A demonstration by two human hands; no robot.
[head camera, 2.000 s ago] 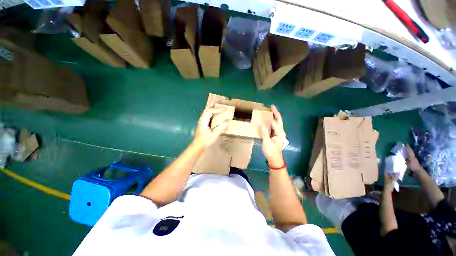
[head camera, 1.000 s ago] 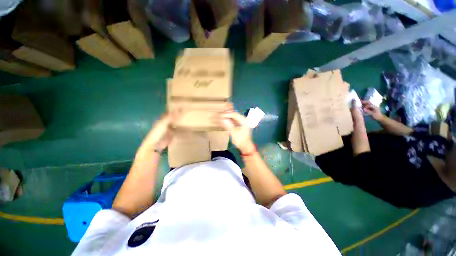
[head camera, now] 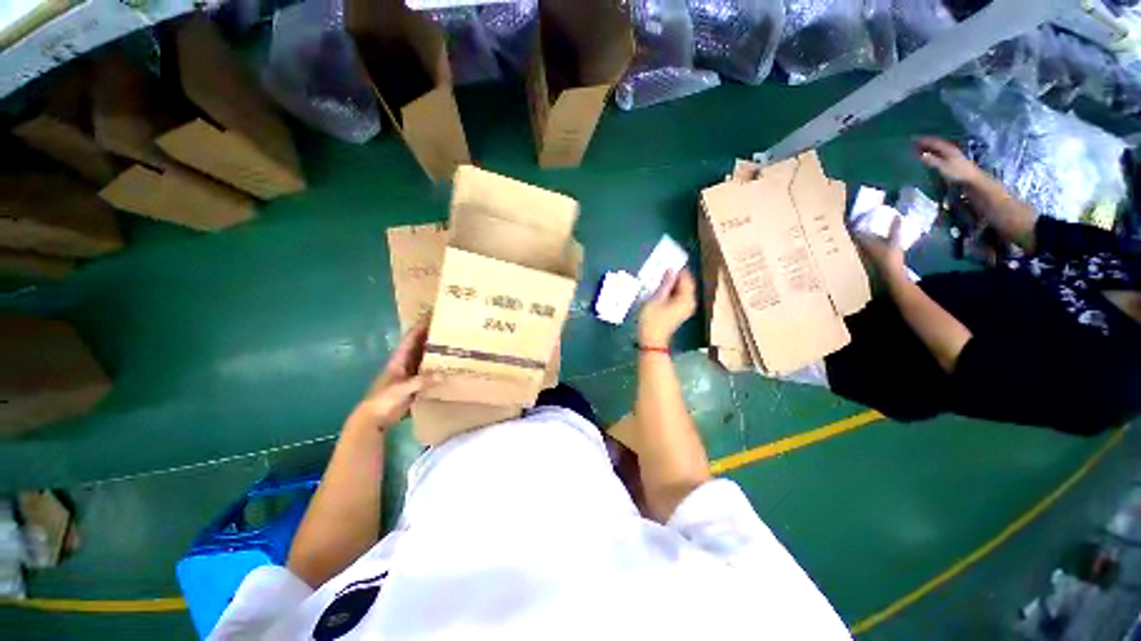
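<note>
A brown fan box with "FAN" and Chinese characters stands tilted in front of me, its top flap raised at the far end. My left hand holds its lower left side. Flat brown blanks show under and beside the box. My right hand is to the right, its fingers closed on the near end of a white slip. A small white stack lies just left of that hand.
A stack of blanks lies to the right. A second person in black handles white slips beyond it. Open boxes and clear plastic bags line the far side. A blue stool is at lower left.
My right hand has left the box and moved right to the white slips. The box's printed "FAN" face now shows, with its flap raised. The second person's far hand has moved away from the slips.
</note>
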